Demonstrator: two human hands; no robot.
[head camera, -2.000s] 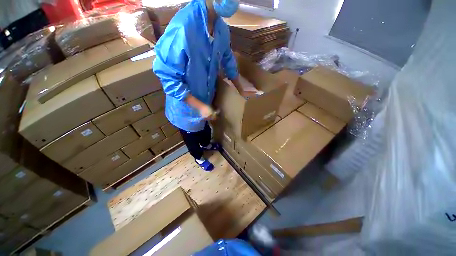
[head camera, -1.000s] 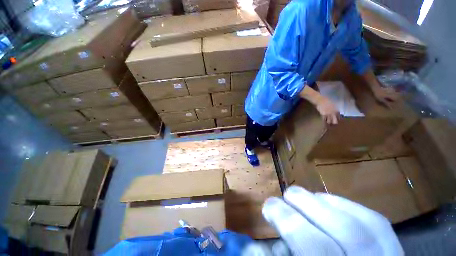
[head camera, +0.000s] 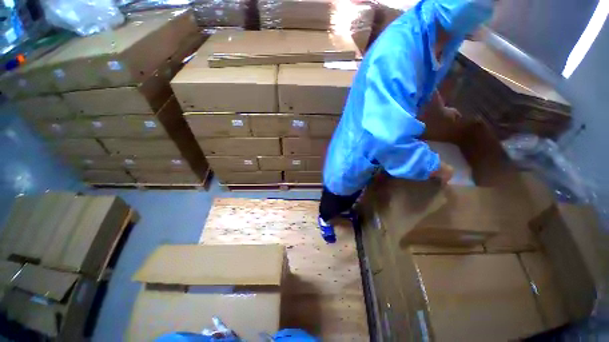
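Neither my left hand nor my right hand is in view. Only blue cloth of my smock and a small blurred whitish thing show at the bottom edge. The nearest carton (head camera: 210, 314) stands in front of me over the wooden pallet (head camera: 320, 267). A long flap (head camera: 214, 264) lies raised along its far side, with a narrow gap below it showing something pale. At right, a facing worker in a blue smock (head camera: 380, 113) bends over an open carton (head camera: 461, 214) with white contents (head camera: 451, 160); one hand is at its near flap, the other at its far side.
Closed cartons (head camera: 481, 294) lie low at right, beside another carton with a raised flap (head camera: 571, 260). Tall carton stacks (head camera: 230, 87) stand behind the pallet. A low stack (head camera: 60, 227) is at left. Flattened cartons (head camera: 514, 87) are behind the worker.
The white-gloved hand seen at bottom right a second ago has left the picture. The worker leans further over the open carton. The view has turned left since two seconds ago.
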